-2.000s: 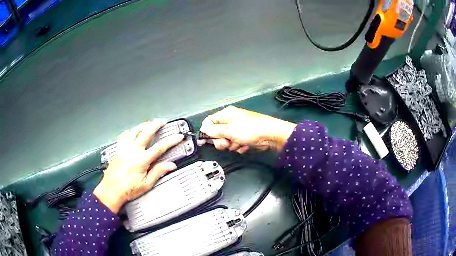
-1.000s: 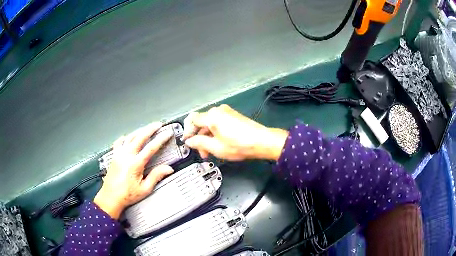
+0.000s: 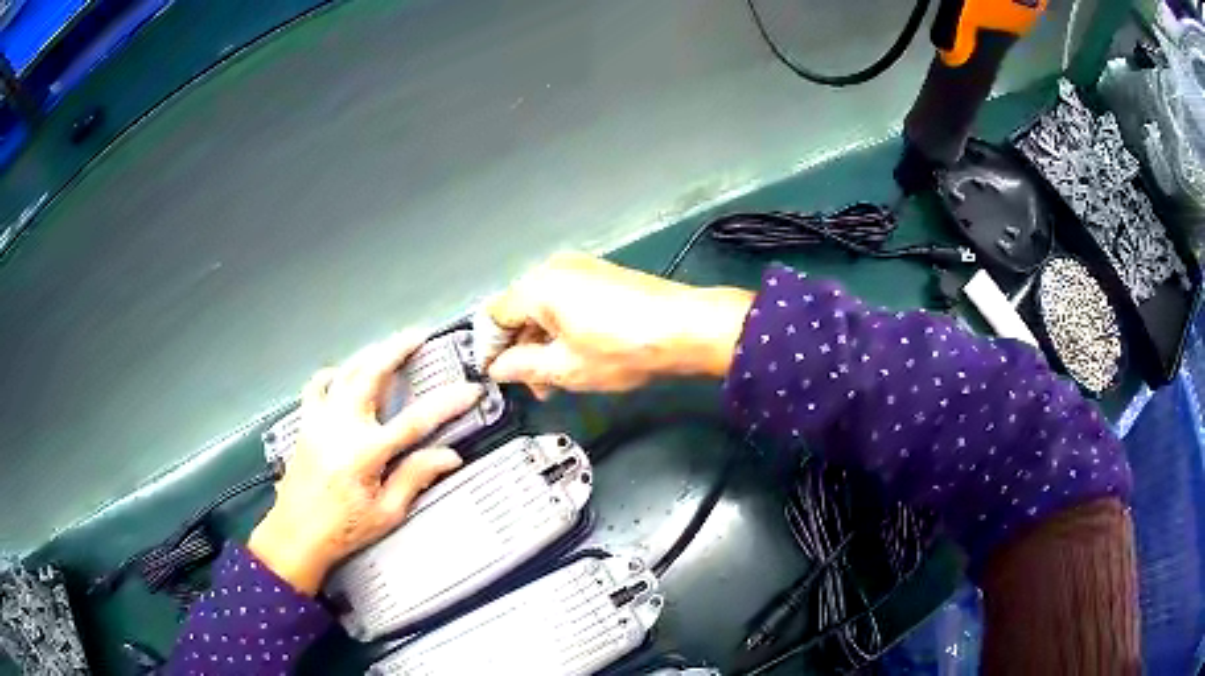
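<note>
Several light-grey ribbed power adapters lie side by side, tilted up to the right. My left hand point(image 3: 346, 465) rests with spread fingers over the farthest adapter point(image 3: 432, 374) and holds it down. My right hand point(image 3: 571, 326) is at the right end of that adapter, thumb and fingers pinched together there. Whatever is between those fingertips is hidden. A second adapter point(image 3: 463, 539) lies just nearer, and a third point(image 3: 529, 627) nearer still, each with a dark slot and screw holes at its right end.
Bundled black cords point(image 3: 806, 227) lie behind my right forearm, more point(image 3: 833, 541) in front. At right are a dish of screws point(image 3: 1081, 324), an empty black dish point(image 3: 994, 209), a tray of end caps point(image 3: 1110, 198), a white block point(image 3: 1000, 306) and an orange screwdriver point(image 3: 971, 79).
My right hand has moved left from the cable beside the adapter onto its right end. My left hand has stayed on the adapter. The view has shifted slightly.
</note>
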